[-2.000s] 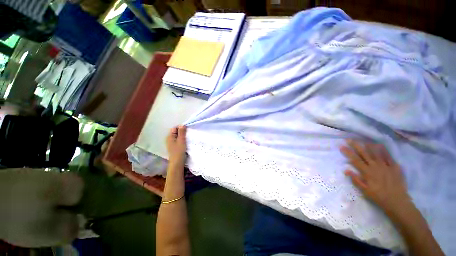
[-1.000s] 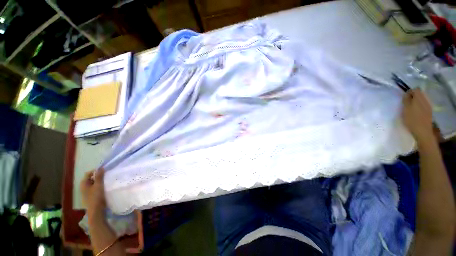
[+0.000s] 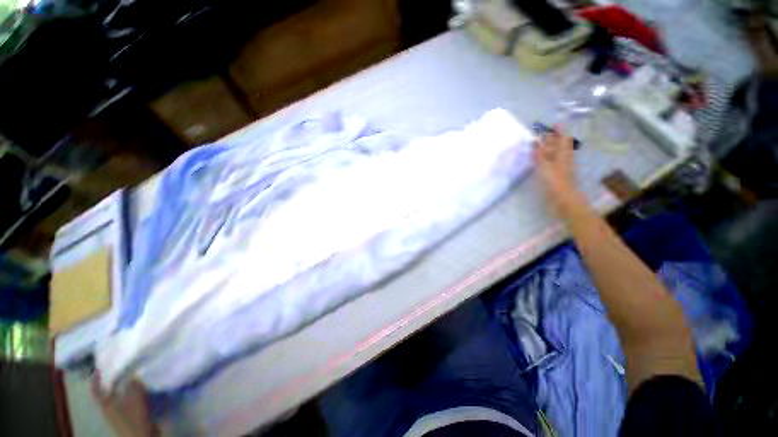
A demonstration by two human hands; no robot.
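The pale blue-white dress lies across the table, its lower part folded up so a long white band shows along the near side. A stronger blue part lies at its left. My left hand, blurred and low at the left, holds the cloth's left end. My right hand holds the far right end of the cloth. The small dark thread snips show at its fingers, partly hidden. Flowers and lace detail are too blurred to tell.
The clipboard with a tan card lies far left. The measuring tape runs along the near table edge. Blue garments fill bins at lower right. A phone on boxes and a white power strip or device stand at the right end.
The hem edge has been lifted and folded back over the dress, uncovering the near table edge and tape. Both hands still hold its ends. The view has turned towards the right.
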